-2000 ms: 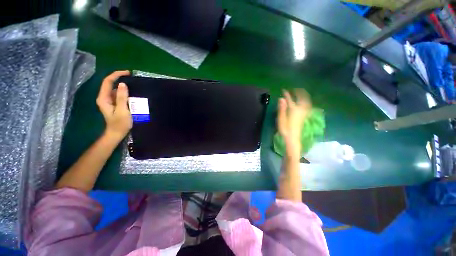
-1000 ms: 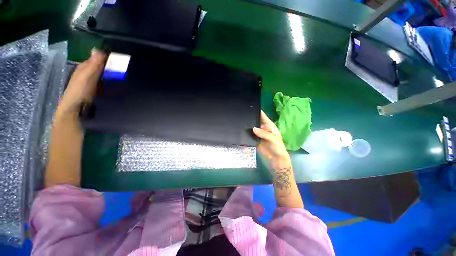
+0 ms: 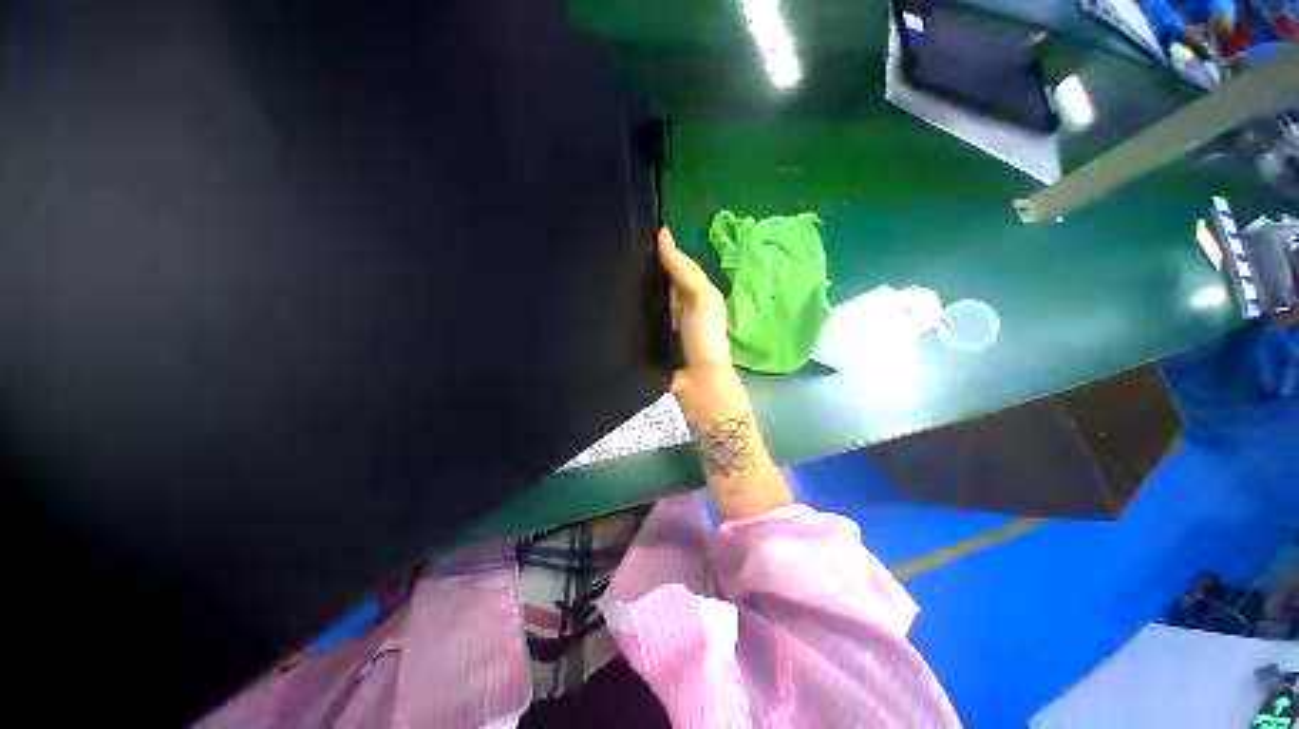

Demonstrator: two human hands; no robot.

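Note:
The black panel unit (image 3: 328,285) is held up very close to the camera. It is blurred and fills the left half of the view. My right hand (image 3: 698,321) grips its right edge, with a dark knob above the fingers. My left hand is not in view; the panel covers that side. A corner of the bubble wrap sheet (image 3: 634,433) shows on the green bench below the panel. The crumpled green cloth (image 3: 776,292) lies just right of my right hand.
A white translucent bottle (image 3: 876,325) and a round clear dish (image 3: 970,325) lie right of the cloth. Another black unit (image 3: 976,64) lies on wrap at the upper right. A metal bar (image 3: 1140,143) juts in from the right. A brown box (image 3: 1054,444) stands below the bench edge.
The panel has come up from above the bench to close before the camera, hiding my left hand, the left stack and the far unit. My right hand still holds its right edge. The view has shifted.

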